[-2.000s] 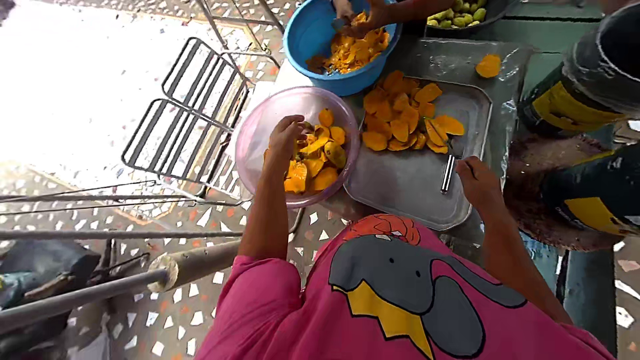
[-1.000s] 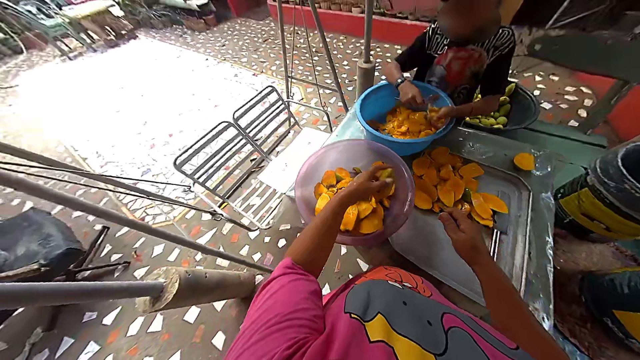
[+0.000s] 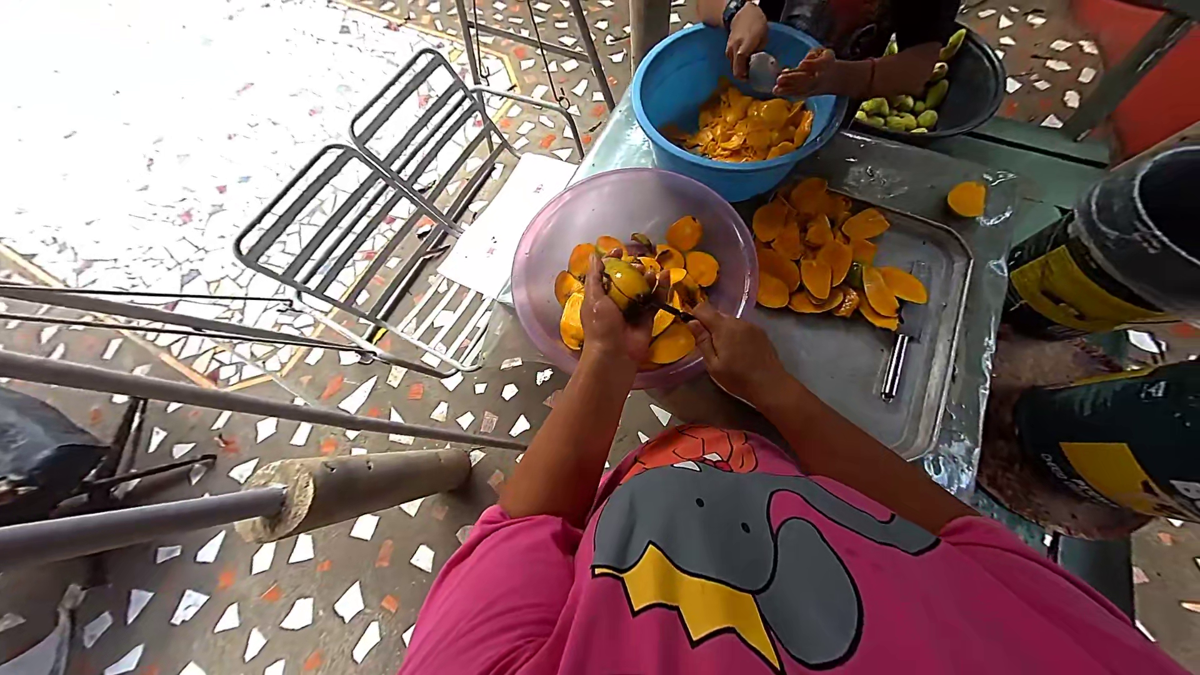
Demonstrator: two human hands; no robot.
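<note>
Over the pink plastic basin (image 3: 553,225), my left hand (image 3: 609,323) holds a green-yellow mango (image 3: 626,283). My right hand (image 3: 736,352) grips a small dark-handled knife (image 3: 673,311), whose tip end reaches the mango. Below both hands, cut orange mango pieces (image 3: 673,344) lie in the basin. A metal tray (image 3: 844,370) to the right bears a heap of orange mango slices (image 3: 816,253) and a metal-handled utensil (image 3: 895,367). How much of the mango is cut cannot be told.
A blue basin (image 3: 670,89) of mango flesh stands behind, with another person's hands (image 3: 747,39) over it. Green fruit fills a dark basin (image 3: 984,89). One mango slice (image 3: 967,199) lies beyond the tray. Dark buckets (image 3: 1087,431) stand right, a metal rack (image 3: 309,225) left.
My left hand now holds a whole-looking mango above the basin; a second ago it reached into the pieces. My right hand has moved from the tray to the basin.
</note>
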